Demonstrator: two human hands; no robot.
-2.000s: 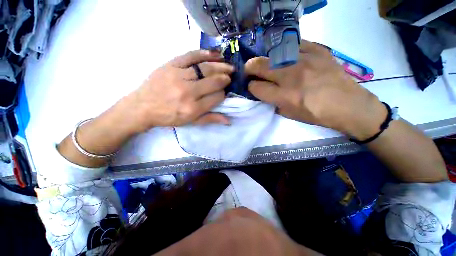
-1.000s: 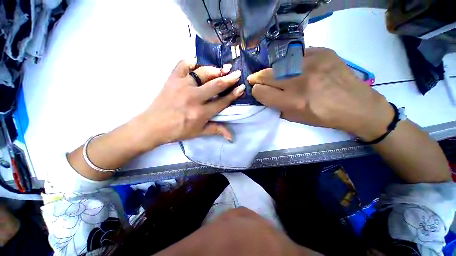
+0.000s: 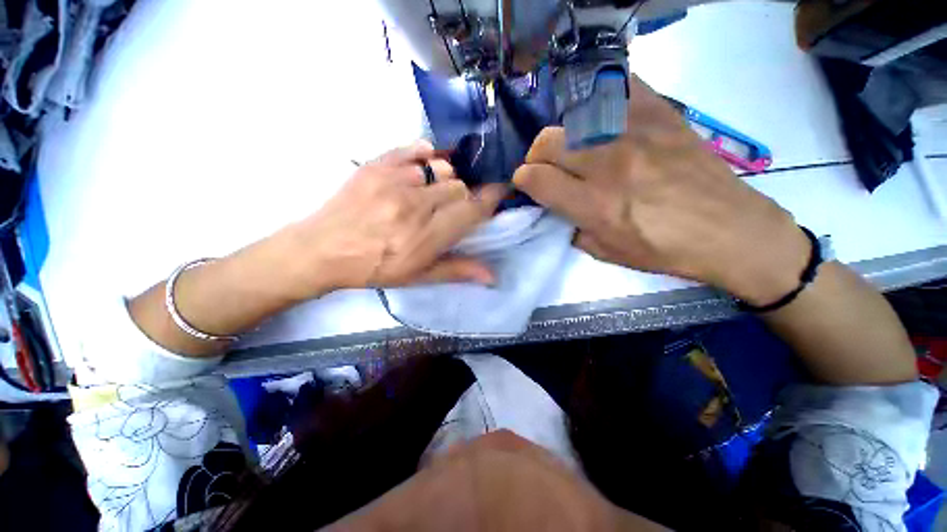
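Observation:
A dark navy fabric piece (image 3: pixel 502 135) lies under the presser foot and needle area of the sewing machine (image 3: pixel 498 36). Pale pocket cloth (image 3: pixel 467 296) joins its near end and reaches to the table's front edge. My left hand (image 3: pixel 410 220) lies at the left of the seam, fingertips gripping the edge of the dark fabric, thumb over the pale cloth. My right hand (image 3: pixel 644 192) pinches the dark fabric from the right, fingers curled. The fingertips of both hands nearly meet. The needle tip is too small to make out.
A grey attachment (image 3: pixel 597 104) hangs just above my right hand. Blue and pink snips (image 3: pixel 732 143) lie right of the machine. Dark scrap cloth (image 3: pixel 872 125) is far right. Cut pieces (image 3: pixel 52 62) hang at upper left. A tape measure (image 3: pixel 623 315) runs along the front edge.
My left hand has drawn slightly down, and its fingers now bend the dark fabric, which looks more folded. My right hand stays close to the same place. The pale cloth is more bunched near the seam.

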